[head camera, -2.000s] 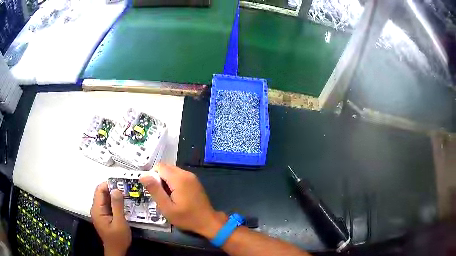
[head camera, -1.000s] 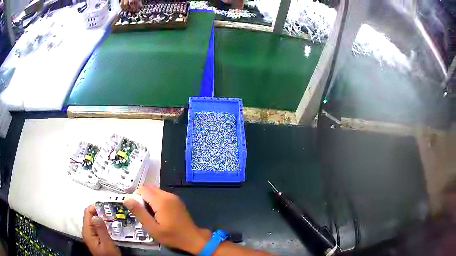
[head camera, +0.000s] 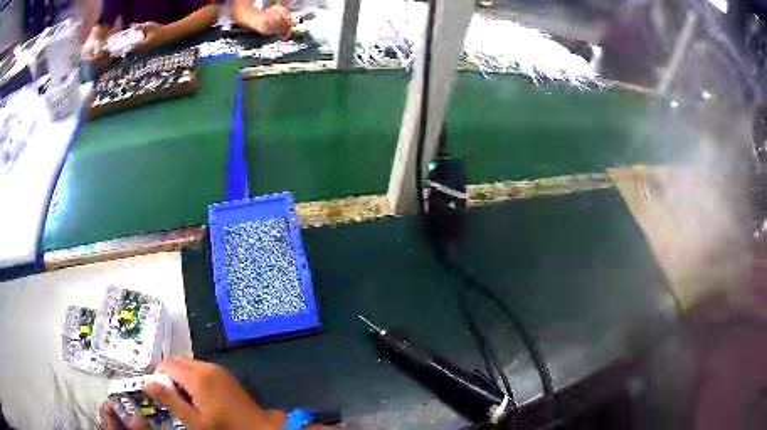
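Observation:
My right hand (head camera: 206, 393), with a blue wristband, holds a white plastic housing (head camera: 126, 388) with a circuit board in it, at the lower left of the view. My left hand (head camera: 112, 417) is mostly cut off by the bottom edge; its fingertips show at the housing's left side. The board's green and yellow parts show partly between the hands. Just behind, a stack of housings with boards fitted (head camera: 133, 329) lies on the off-white sheet (head camera: 34, 294), beside another housing with a board (head camera: 82, 338).
A blue screw bin (head camera: 262, 273) full of tiny silvery pieces stands right of the sheet. A black electric screwdriver (head camera: 437, 374) lies further right, its cable beside it. Behind are a green belt (head camera: 328, 134), a pale post (head camera: 418, 126), a filled tray (head camera: 143, 82) and people's hands.
The view has swung right and up, so bench things sit further left and lower. More of the belt, post, cables and other people shows. Both hands stay at the housing.

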